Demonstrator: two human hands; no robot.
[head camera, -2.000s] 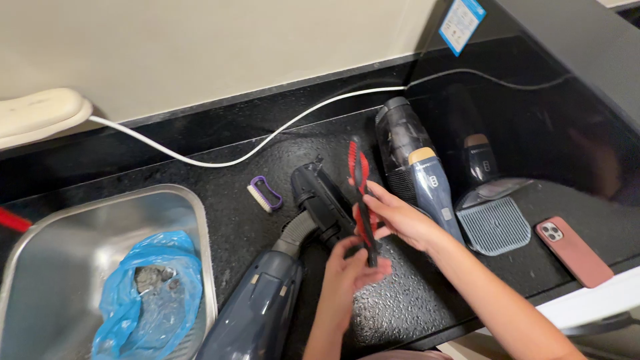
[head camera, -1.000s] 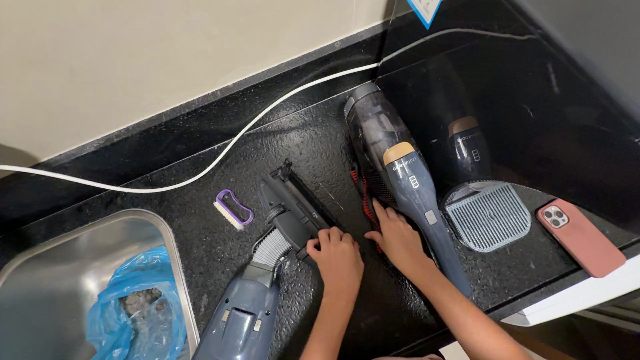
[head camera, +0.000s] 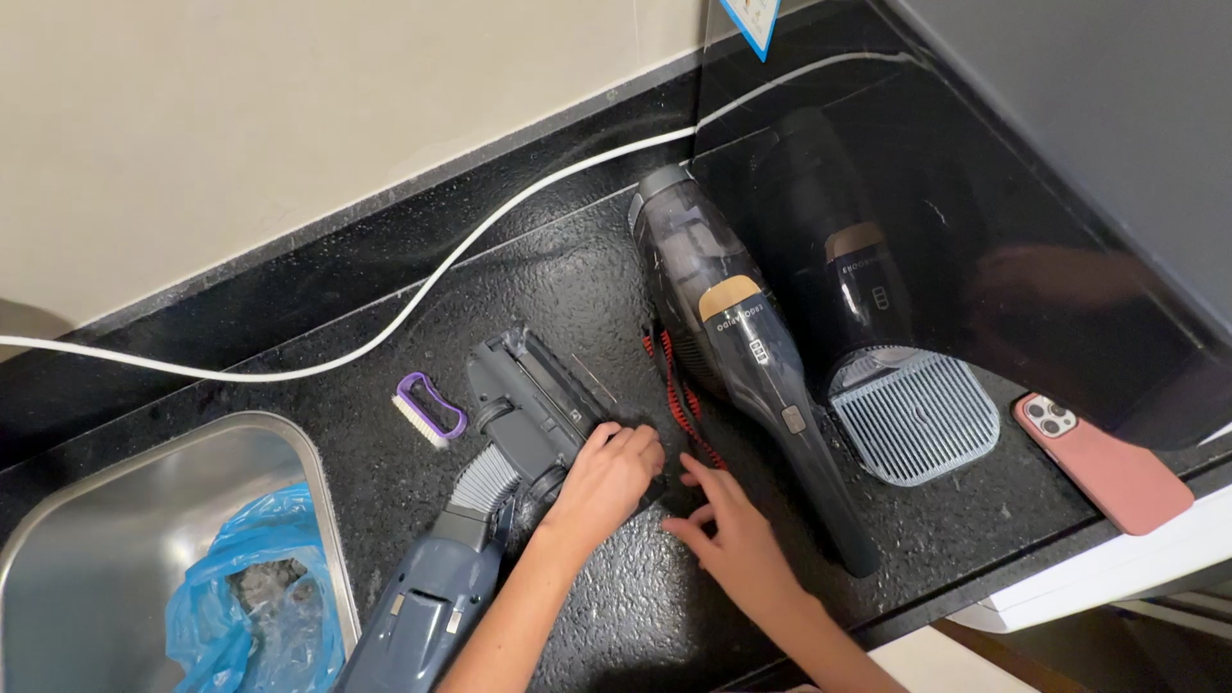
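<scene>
My left hand (head camera: 616, 476) lies over the lower right end of a grey vacuum floor head (head camera: 534, 409), fingers curled on its edge. The floor head joins a blue-grey vacuum body (head camera: 419, 606) through a ribbed neck. Just to the right, my right hand (head camera: 717, 515) hovers with fingers apart and nothing in them. Near its fingertips a red and black brush roll (head camera: 679, 395) rests on the counter, against a handheld vacuum unit (head camera: 741, 337) with a clear dust cup. Thin hair-like strands (head camera: 594, 377) lie beside the floor head.
A purple-handled small brush (head camera: 433, 409) is left of the floor head. The steel sink (head camera: 289, 433) holds a blue plastic bag (head camera: 231, 568) with grey dust. A white cable (head camera: 462, 250) runs along the wall. Right of the handheld unit are a ridged grey tray (head camera: 914, 419) and a pink-cased phone (head camera: 1107, 467).
The brush roll, held up in both hands two seconds ago, now lies beside the handheld unit. My right hand has let go of it, and my left hand has moved to the floor head.
</scene>
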